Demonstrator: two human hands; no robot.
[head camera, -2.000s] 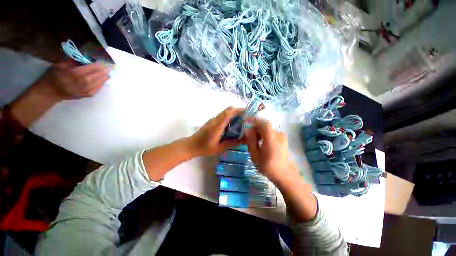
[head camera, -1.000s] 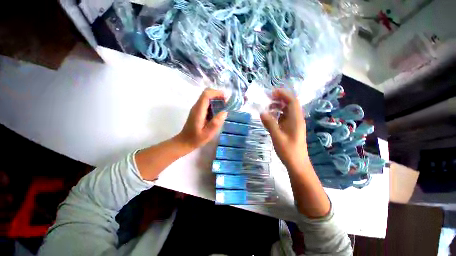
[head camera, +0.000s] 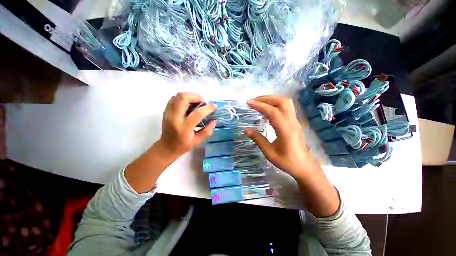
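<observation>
My left hand (head camera: 182, 122) holds a dark retail box end with a coiled cable (head camera: 226, 114) coming out to its right, above the top of a row of packs. My right hand (head camera: 280, 132) is beside the cable, thumb and fingers apart. A clear cover seems to lie around the cable, but its edges are hard to see. Several finished cable packs (head camera: 221, 164) lie side by side in front of me, blue ends at left and clear halves at right.
A heap of coiled cables (head camera: 220, 30) lies in a crumpled poly bag (head camera: 295, 47) at the back. Boxes with cable loops (head camera: 350, 107) stand at the right. A brown carton (head camera: 436, 142) is beyond the table's right edge. The white tabletop (head camera: 100, 125) extends left.
The view has shifted. My right hand's fingers have opened beside the cable, where they held clear plastic one second ago. The other person's hand with a cable at left is gone.
</observation>
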